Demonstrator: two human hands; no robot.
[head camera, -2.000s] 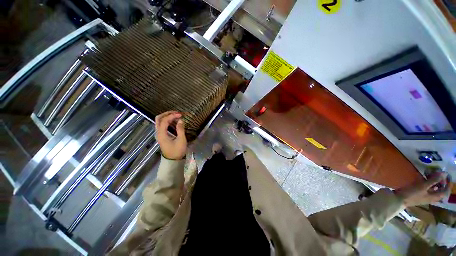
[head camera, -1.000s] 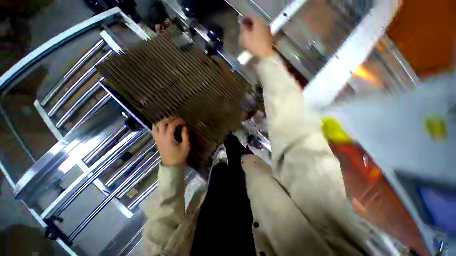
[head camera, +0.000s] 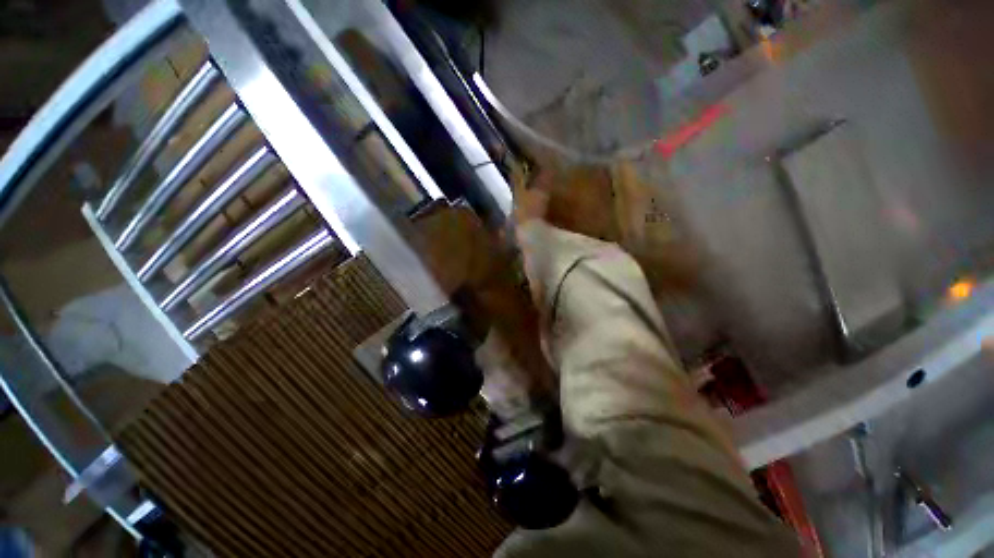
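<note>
The blank stack (head camera: 327, 436), a tight ribbed brown block, fills the lower left. Two glossy black clamp knobs, one beside the stack (head camera: 432, 368) and one lower (head camera: 532, 490), stand at its right edge. My right sleeve reaches up past them. My right hand (head camera: 528, 198) shows only as a small blurred part at the cuff, beside a brown cardboard-like piece (head camera: 610, 207); its fingers and any grip cannot be made out. My left hand is out of the picture.
The magazine frame's white rail (head camera: 305, 164) crosses the upper left, with shiny metal rods (head camera: 207, 218) beside it. A pale curved machine bar (head camera: 861, 403) crosses the lower right. Red parts (head camera: 732, 384) lie right of my sleeve. The upper right is blurred.
The view has swung up and closer to the stack's far end. My right arm now extends beyond the knobs, and its hand is blurred. My left hand, earlier on the stack, has left the picture.
</note>
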